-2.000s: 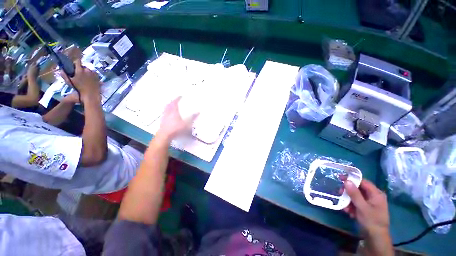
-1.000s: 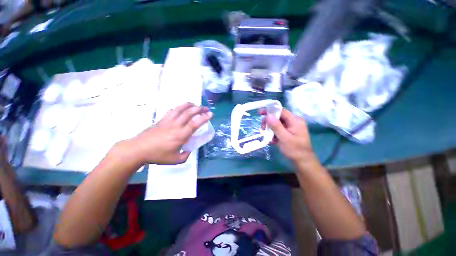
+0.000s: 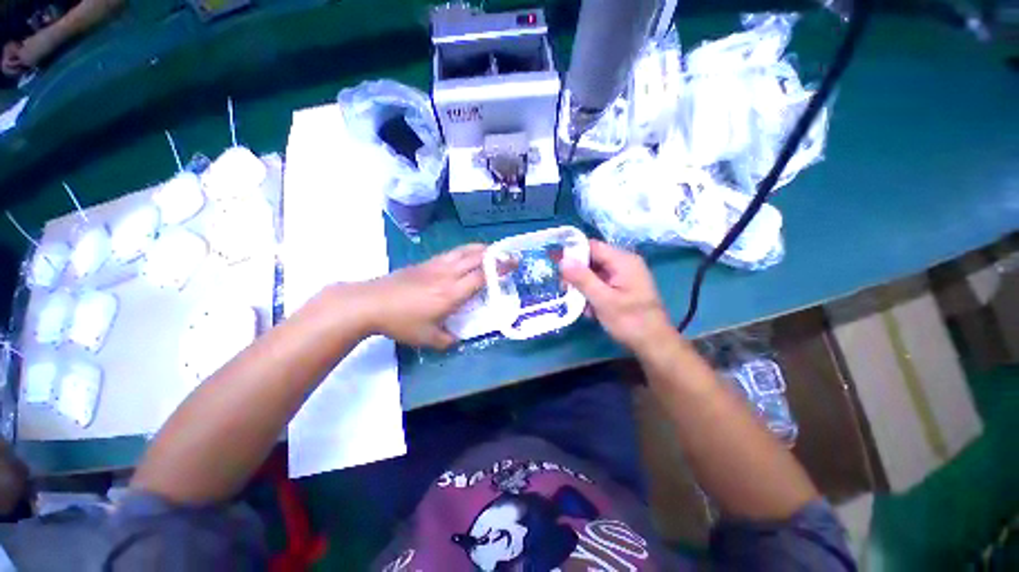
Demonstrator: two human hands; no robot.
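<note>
My right hand (image 3: 626, 293) grips the right side of a white front frame (image 3: 544, 324), a rounded square with a large window. My left hand (image 3: 430, 296) holds a white housing (image 3: 475, 320) against the frame's left side; the fingers hide much of it. Both parts are just above the bench, in front of the screw feeder (image 3: 503, 145). Clear plastic shows under them. The grey electric screwdriver (image 3: 603, 67) hangs beyond my right hand, its tip beside the feeder.
Rows of white housings (image 3: 134, 232) lie on a pale board (image 3: 134, 385) at left. A white paper strip (image 3: 335, 391) lies beside it. A clear bag with dark contents (image 3: 405, 145) stands left of the feeder. Bagged frames (image 3: 682, 201) heap at right. A black cord (image 3: 771, 179) crosses there. Cardboard boxes (image 3: 911, 374) are below right.
The view has swung right. My left hand came from over the board to the front with a housing. The housing and the frame in my right hand have come together.
</note>
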